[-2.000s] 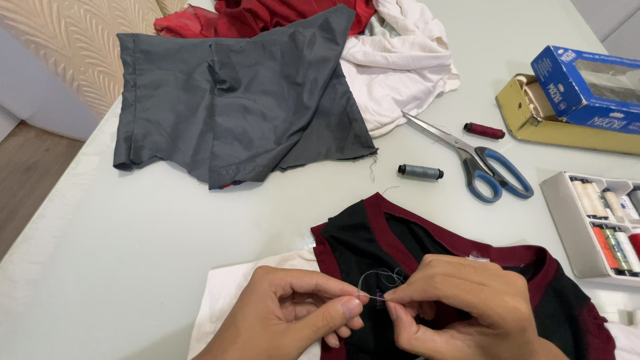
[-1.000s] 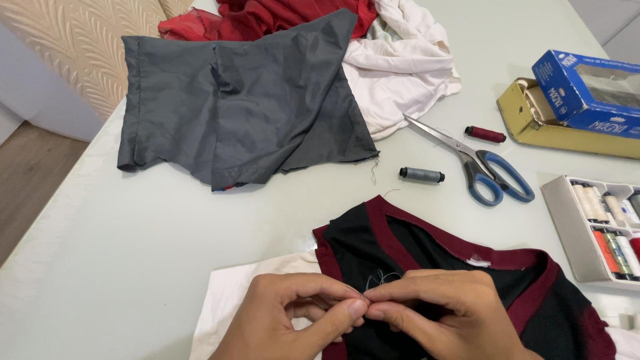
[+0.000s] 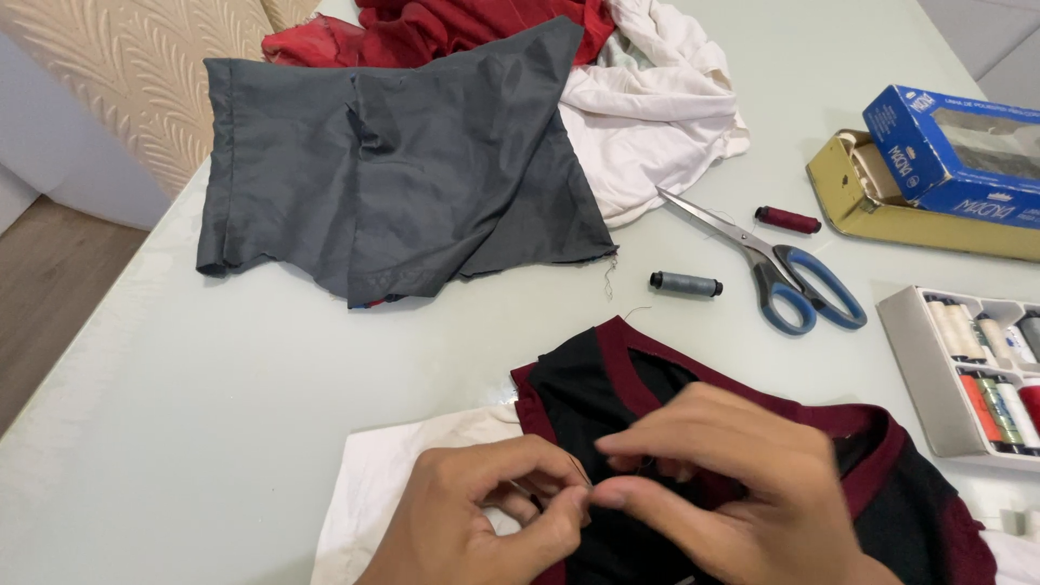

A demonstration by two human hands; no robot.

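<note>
My left hand (image 3: pixel 496 504) pinches a thin strand, a thread or needle too fine to tell, between thumb and forefinger. The thumb of my right hand (image 3: pixel 731 487) meets that pinch, while its forefinger is lifted away; whether it holds anything is unclear. Both hands are over a black garment with maroon trim (image 3: pixel 861 455), partly hidden by them. Under its left side lies white cloth (image 3: pixel 390 455). Beyond it are a grey thread spool (image 3: pixel 686 283), scissors with blue and black handles (image 3: pixel 772 268) and a maroon thread spool (image 3: pixel 788 220).
Grey cloth (image 3: pixel 406 179) with a frayed edge lies at the upper left, against red cloth (image 3: pixel 406 32) and crumpled white cloth (image 3: pixel 650 122). At the right, a blue box (image 3: pixel 918 154) rests on a yellow tin (image 3: pixel 845 191), behind a white tray of thread spools (image 3: pixel 910 366).
My hands were fingertip to fingertip a second ago; my right forefinger has since lifted from the pinch. The loop of thread seen earlier between the hands no longer shows clearly.
</note>
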